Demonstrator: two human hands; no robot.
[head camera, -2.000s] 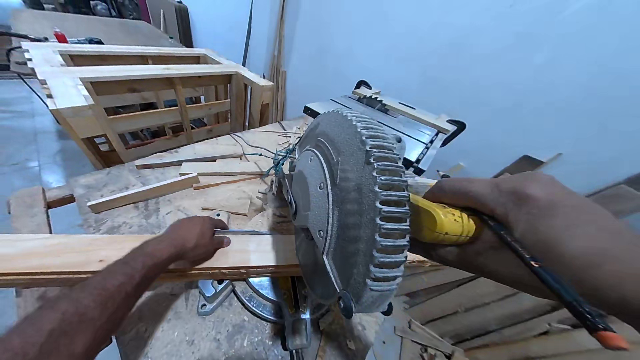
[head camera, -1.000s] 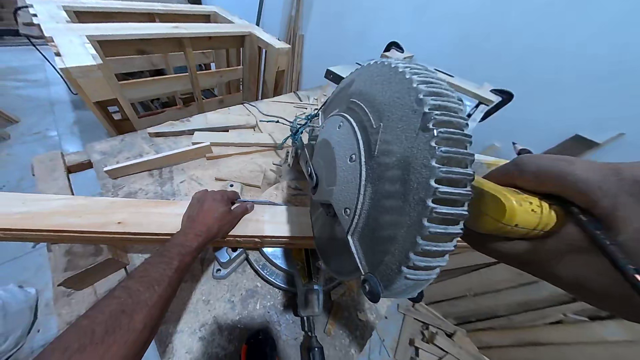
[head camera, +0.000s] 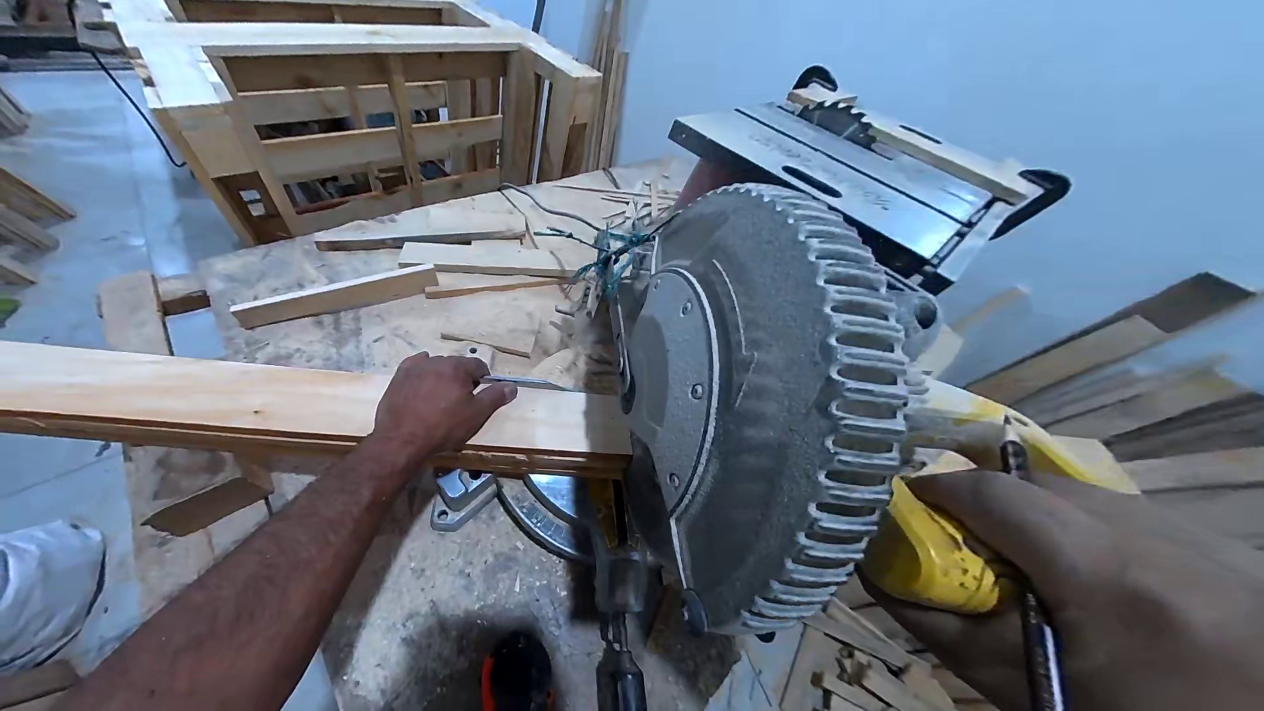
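Note:
My left hand (head camera: 439, 403) is closed over the far edge of a stack of long pale wooden boards (head camera: 247, 400), pressing them on the miter saw's base; a thin metal strip shows just beyond its fingers. My right hand (head camera: 1037, 563) grips the yellow handle (head camera: 928, 553) of the miter saw, with a pencil (head camera: 1032, 612) between its fingers. Between the hands stands the saw's ribbed grey blade guard (head camera: 760, 395), at the right end of the boards. The blade's cutting edge is hidden. Part of the round metal turntable (head camera: 553, 513) shows under the boards.
Offcuts (head camera: 336, 296) lie on the worktable beyond the boards, near tangled green cord (head camera: 612, 257). A slatted wooden frame (head camera: 385, 138) stands behind. At the back right is a table saw (head camera: 839, 178) with an exposed blade. Scrap wood (head camera: 869, 662) lies at lower right, by a shoe (head camera: 518, 671).
The saw head has come down toward the boards, with my right hand on its handle. My left hand stays on the boards.

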